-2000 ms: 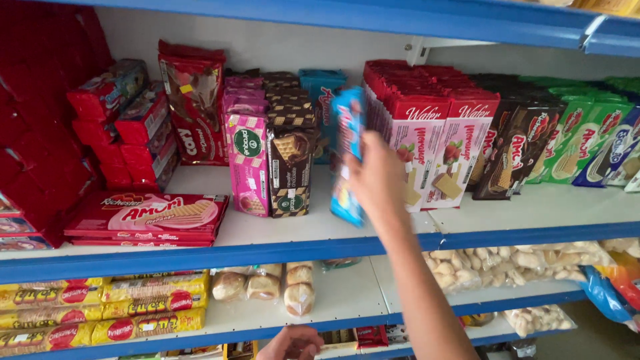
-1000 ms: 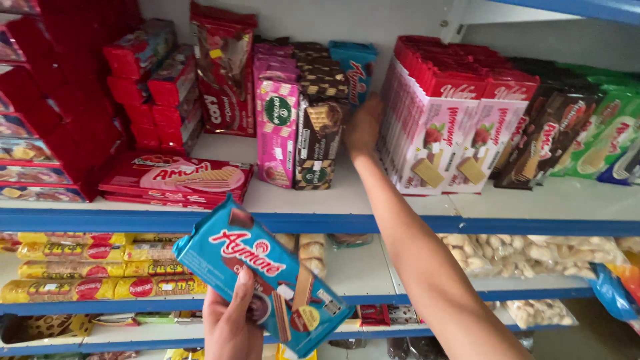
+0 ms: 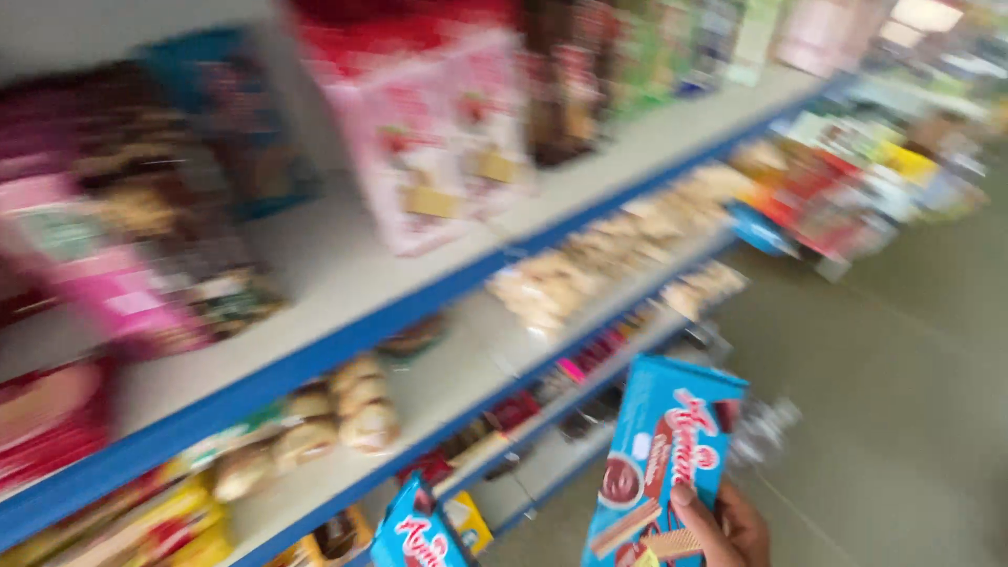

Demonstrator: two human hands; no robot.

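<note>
My right hand (image 3: 720, 524) holds a blue Aymoré wafer packet (image 3: 661, 465) upright by its lower right edge, thumb on the front. A second blue Aymoré packet (image 3: 417, 528) shows at the bottom edge of the view; the hand on it, if any, is below the frame, so my left hand is not seen. On the upper shelf, another blue packet (image 3: 236, 118) stands at the back between dark checkered wafer packets (image 3: 173, 189) and pink-and-white wafer packets (image 3: 441, 150). The shelf goods are blurred.
Blue-edged shelves (image 3: 331, 346) run diagonally across the view. Lower down lie bagged bread rolls (image 3: 366, 402), yellow packets (image 3: 181, 520) and bags of pale snacks (image 3: 551, 283). Colourful bags (image 3: 835, 197) jut out at the far right above the tiled floor (image 3: 890, 394).
My right hand has come away from the upper shelf and now holds a blue packet. The packet seen earlier in my left hand is low in the view. The view has swung and tilted to the right.
</note>
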